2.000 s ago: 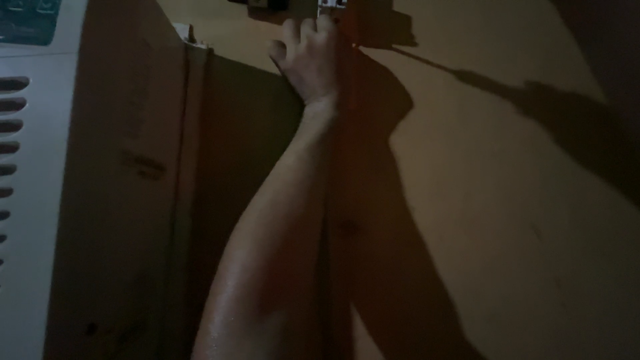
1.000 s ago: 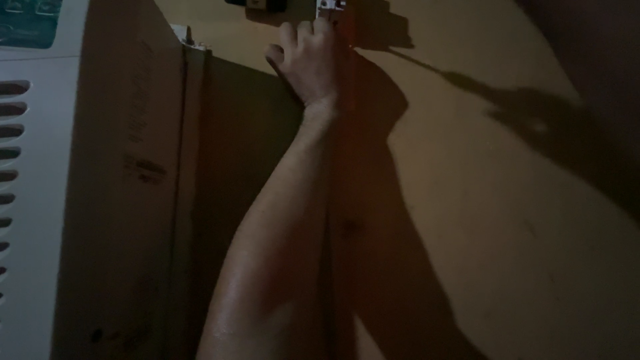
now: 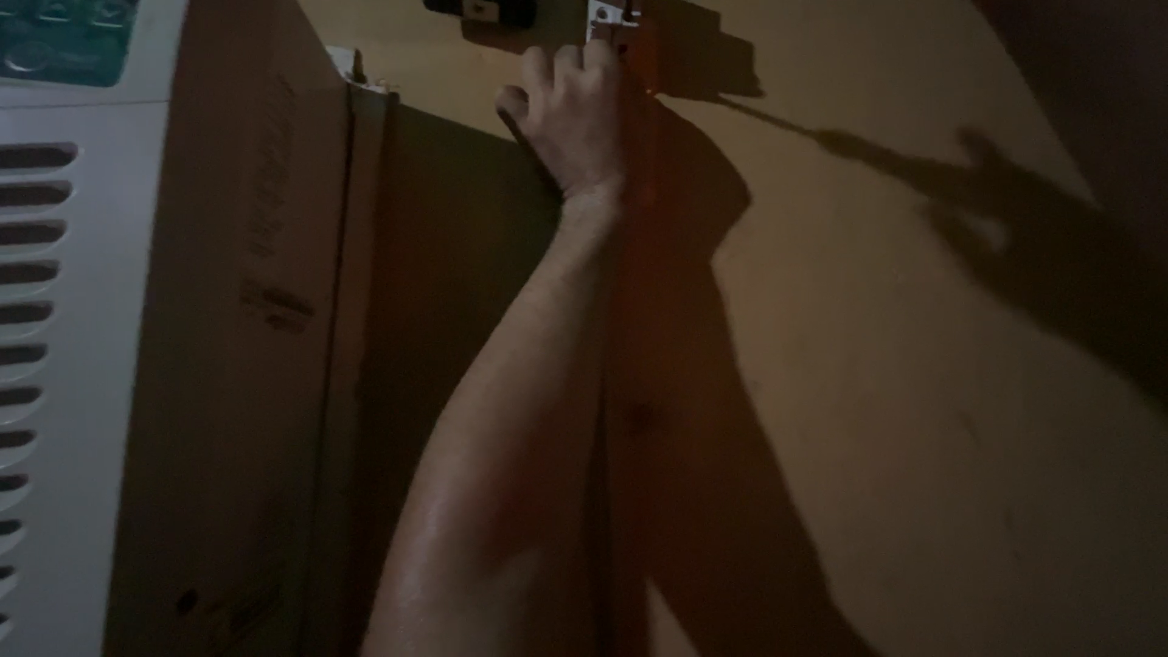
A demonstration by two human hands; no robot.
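My left hand [image 3: 575, 119] reaches up from the bottom of the head view, its back to me and its fingers curled against a wall. Its fingertips are on the lower end of a small white fitting [image 3: 604, 16] with a hole and metal parts, cut off by the top edge; the thumb is hidden. My right hand is out of view. A shadow [image 3: 912, 182] on the right looks like a hand with a thin-shafted tool such as a screwdriver, its tip pointing toward the fitting. The tool itself does not show.
Along the left stands a pale box-shaped casing [image 3: 100, 365] with vent slots and a green panel [image 3: 68, 41]. A dark block [image 3: 481, 11] is on the wall [image 3: 912, 411] left of the fitting. My arm casts a broad shadow, and the light is dim.
The shadow of the hand and tool at the right has shifted slightly and changed shape. My left hand stays at the white fitting.
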